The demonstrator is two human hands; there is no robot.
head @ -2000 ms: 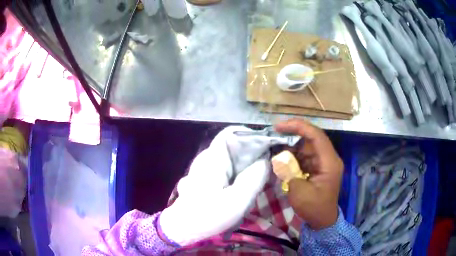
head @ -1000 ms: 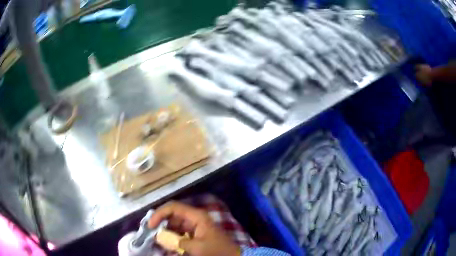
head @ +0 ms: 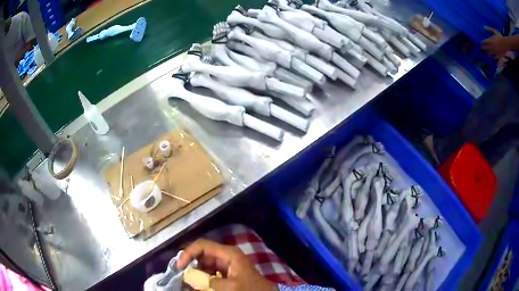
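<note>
A pale grey handle part (head: 172, 269) is low in the view, cut off by the bottom edge. My bare right hand (head: 225, 270) pinches its upper end between thumb and fingers. A yellowish pad (head: 197, 279) is at the right thumb. A white patch at the bottom edge beside the part may be my gloved left hand; it is too cut off to tell its grip. A cardboard pad (head: 188, 170) on the bench bears a white cup (head: 145, 196), two small pots (head: 165, 148) and several thin sticks (head: 122, 170).
Rows of grey handles (head: 284, 51) lie on the metal bench (head: 136, 122). A blue tote (head: 455, 216) of grey handles stands below. A squeeze bottle (head: 94, 116), tape roll (head: 62, 157) and green belt (head: 165, 28) are at left. A person's hand (head: 498, 42) shows far right.
My view has swung right, then steadied, bringing the handle rows and right tote into full view. My hands now appear lower and further left; the left glove has almost left the picture.
</note>
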